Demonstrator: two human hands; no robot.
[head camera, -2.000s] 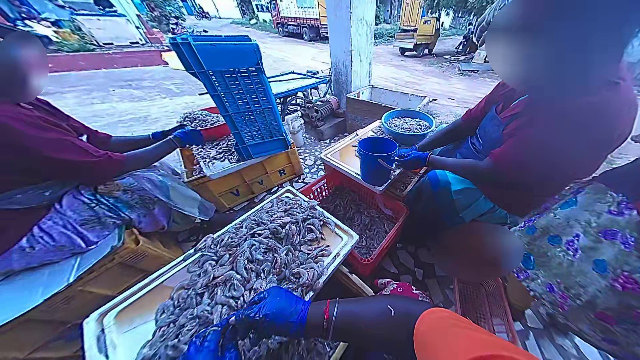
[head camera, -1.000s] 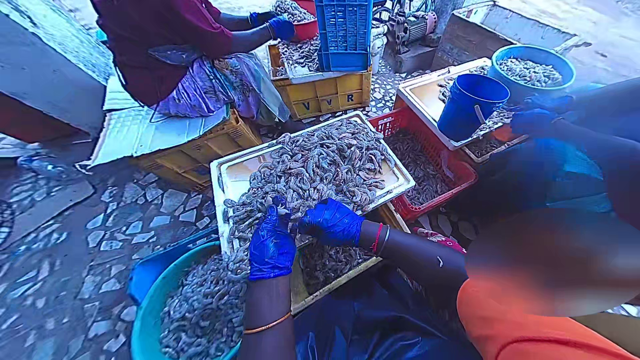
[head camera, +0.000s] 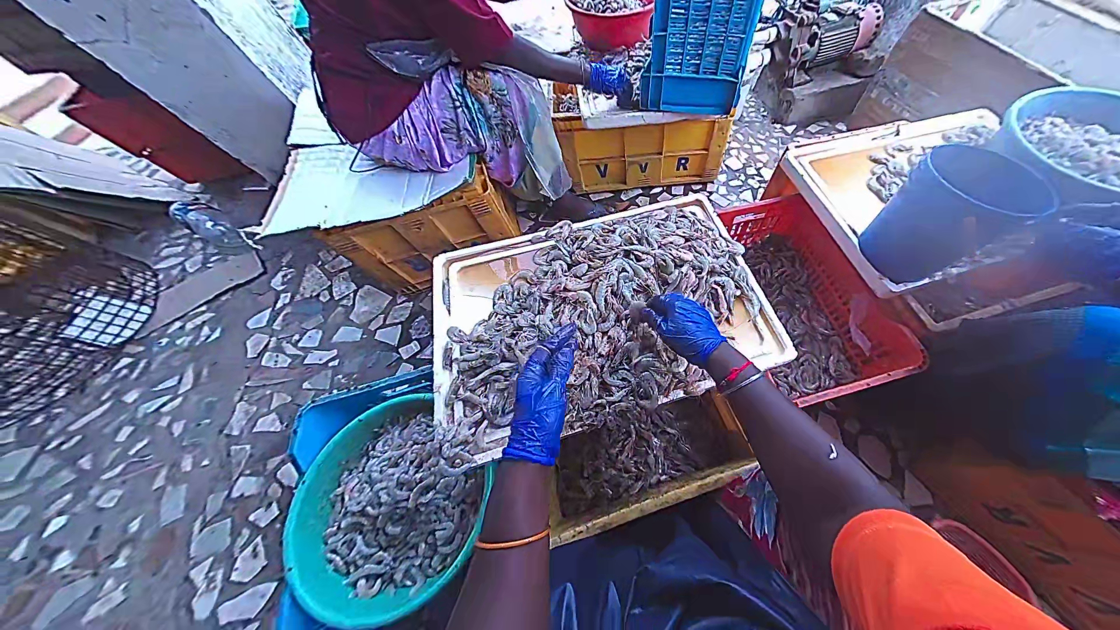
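Observation:
A white tray (head camera: 448, 289) heaped with raw shrimp (head camera: 604, 280) rests over a yellow crate (head camera: 652, 503) that also holds shrimp. My left hand (head camera: 541, 394), in a blue glove, lies on the near left part of the heap; whether it grips a shrimp cannot be told. My right hand (head camera: 685, 328), gloved in blue too, has its fingers bent down at the middle right of the heap, and its fingertips are partly hidden among the shrimp. Left of the tray's near corner stands a green basin (head camera: 302, 534) filled with paler shrimp.
A red crate (head camera: 884, 354) of shrimp adjoins the tray's right side. Beyond it are another white tray (head camera: 809, 166), a blue bucket (head camera: 927, 219) and a blue basin (head camera: 1019, 114). A co-worker (head camera: 402, 70) sits on a yellow crate (head camera: 429, 227) ahead. A person's sleeve and arm are blurred at right.
The view has swung down and left. My right hand has moved away from my left hand, toward the right side of the heap; a second ago they were close together.

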